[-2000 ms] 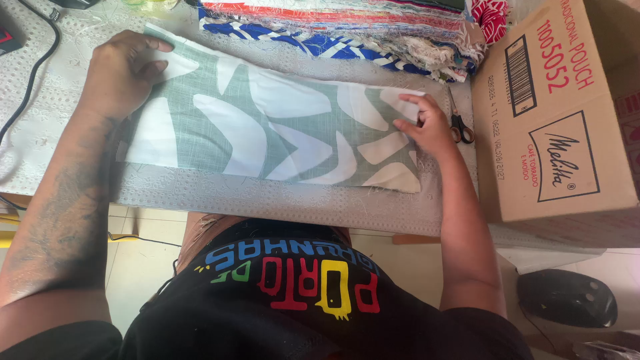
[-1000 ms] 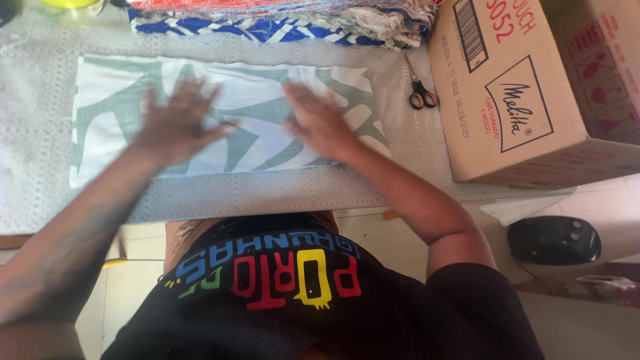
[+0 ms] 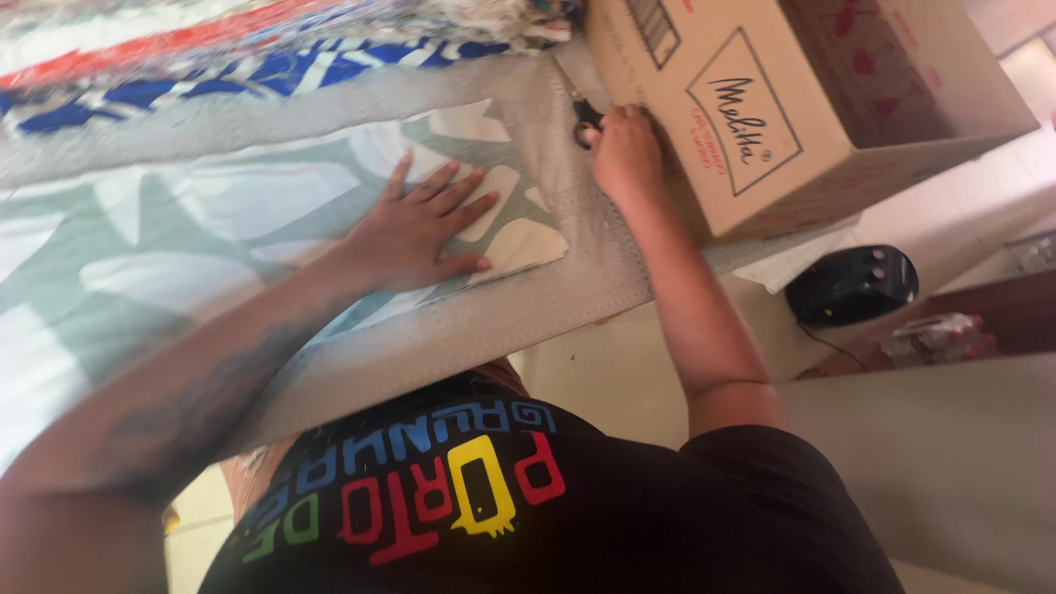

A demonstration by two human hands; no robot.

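Note:
My left hand (image 3: 421, 227) lies flat with fingers spread on the right part of a green and white patterned cloth (image 3: 223, 214), which is spread on the table. Beside the cardboard box, my right hand (image 3: 629, 157) has its fingertips at the black handles of a pair of scissors (image 3: 586, 120). The blades point away toward the back of the table. Whether the fingers have closed on the handles is hard to tell.
A stack of folded fabrics (image 3: 297, 66) in blue, white and red lies along the back. An open cardboard box (image 3: 742, 124) stands at the right edge of the table (image 3: 528, 305). Below it, a black device (image 3: 852, 285) with a cable is in view.
My right hand has moved right, from the cloth to the scissors. My left hand has also moved right and now rests near the cloth's right end. The view has shifted and turned.

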